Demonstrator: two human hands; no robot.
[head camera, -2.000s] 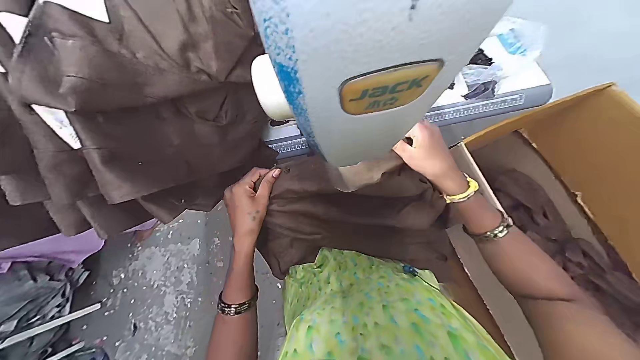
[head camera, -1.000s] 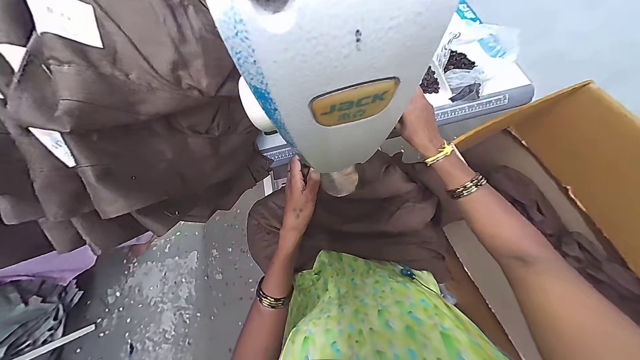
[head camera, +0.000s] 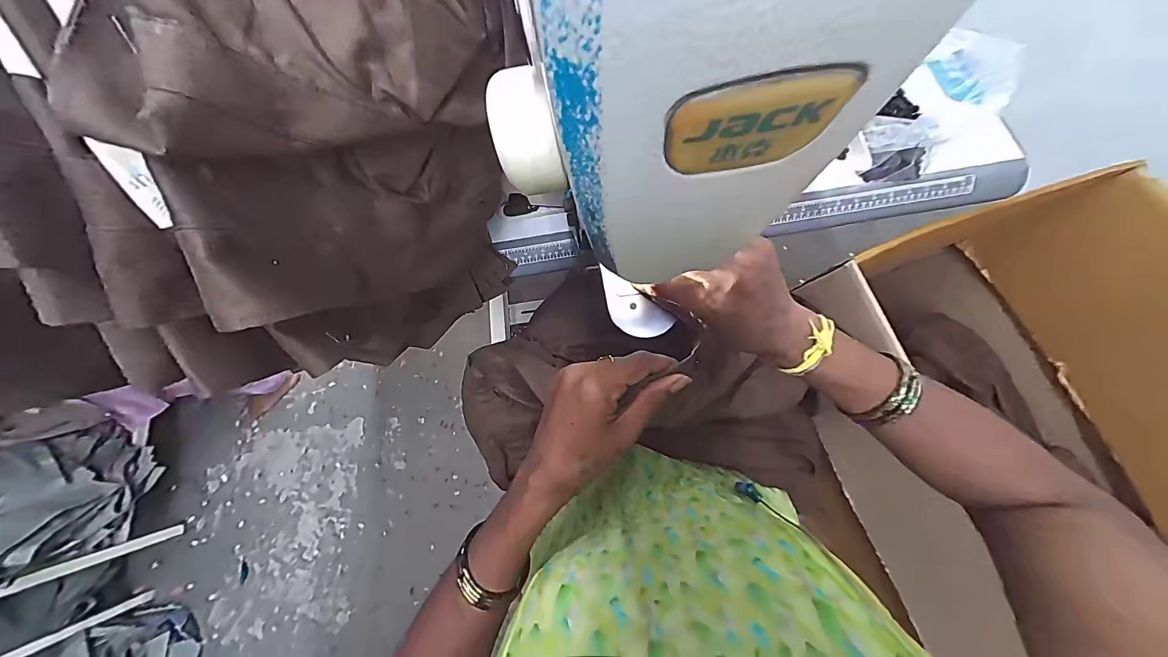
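Note:
A Jack sewing machine (head camera: 730, 182) fills the upper middle, with a white rounded part (head camera: 636, 306) showing under its head. Brown fabric (head camera: 739, 420) lies bunched beneath it and over my lap. My left hand (head camera: 598, 411) pinches an edge of this fabric between thumb and fingers, just below the rounded part. On the right, close against the machine head, my right hand (head camera: 735, 301) grips the same cloth's raised edge. The needle area is hidden behind the head.
Stacked brown fabric pieces (head camera: 301, 201) with white paper tags hang at the left. A cardboard box (head camera: 1068, 319) holding brown cloth stands at the right. Plastic bags (head camera: 981, 68) lie on the machine bed. Dark cloth bundles (head camera: 64, 502) lie at the lower left above a speckled grey floor.
My left hand has moved from beside the machine head down to the fabric edge below it. My right hand has come lower and nearer the white rounded part.

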